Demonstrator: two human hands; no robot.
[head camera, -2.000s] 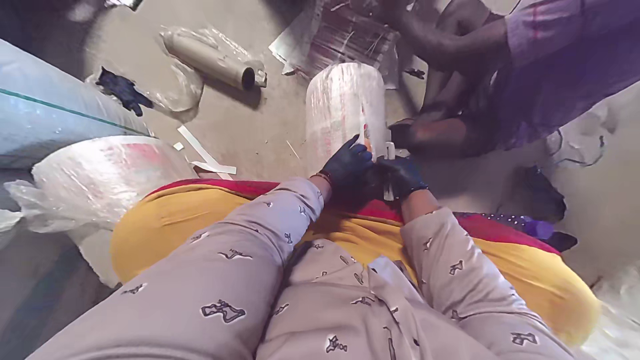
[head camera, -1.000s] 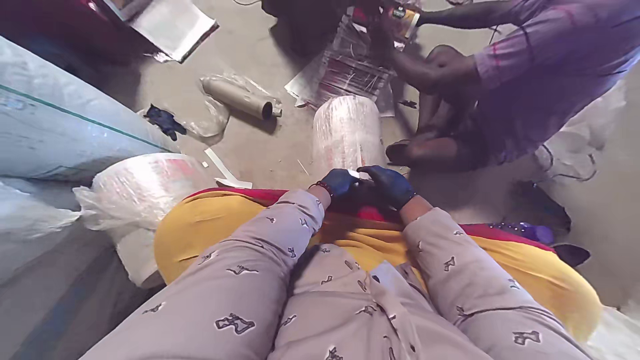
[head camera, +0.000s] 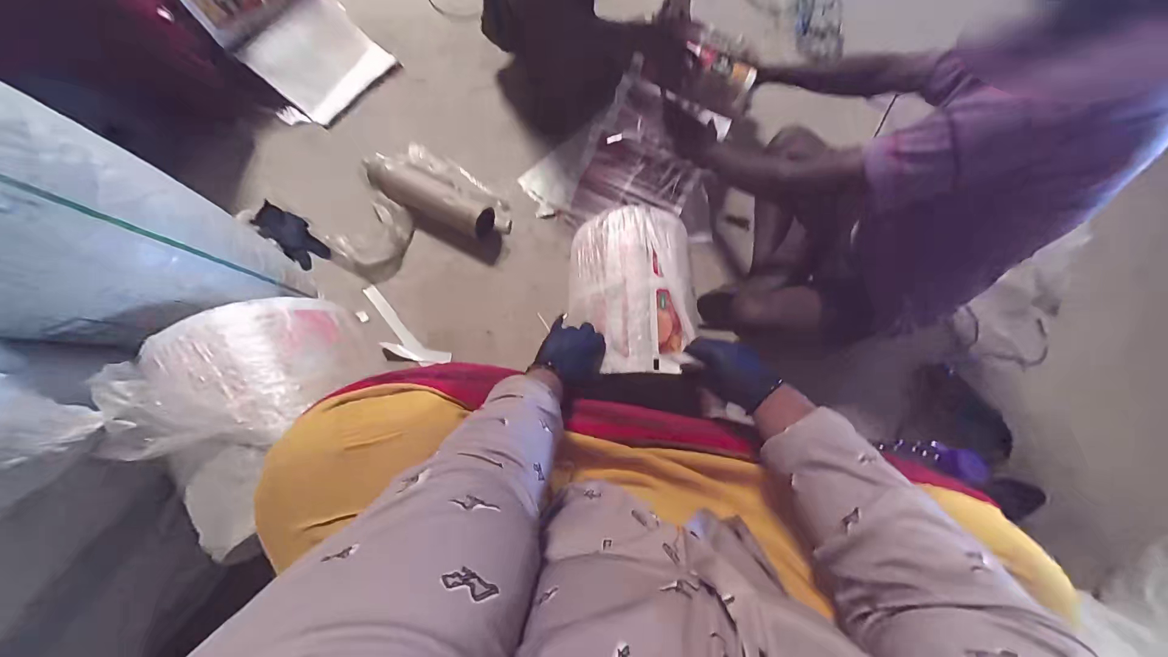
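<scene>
A large roll (head camera: 630, 283) wrapped in clear plastic film, with a red and orange printed piece showing near its right side, stands in front of my knees. My left hand (head camera: 570, 351), in a dark blue glove, is at the roll's near left edge with its fingers curled; whether it grips the edge cannot be told. At the near right corner my right hand (head camera: 737, 372), gloved alike, pinches the edge of a flat printed sheet (head camera: 671, 330) lying against the roll.
A co-worker (head camera: 967, 164) sits at the right, handling plastic-wrapped packs (head camera: 639, 155). Cardboard tubes (head camera: 438, 196), a black glove (head camera: 290, 234) and white strips (head camera: 397, 328) lie on the floor. Another wrapped roll (head camera: 246, 365) stands at the left beside a large pale bale (head camera: 119, 228).
My hands, close together a second ago, have moved apart to the two sides of the roll's near end. The printed piece shows between them now.
</scene>
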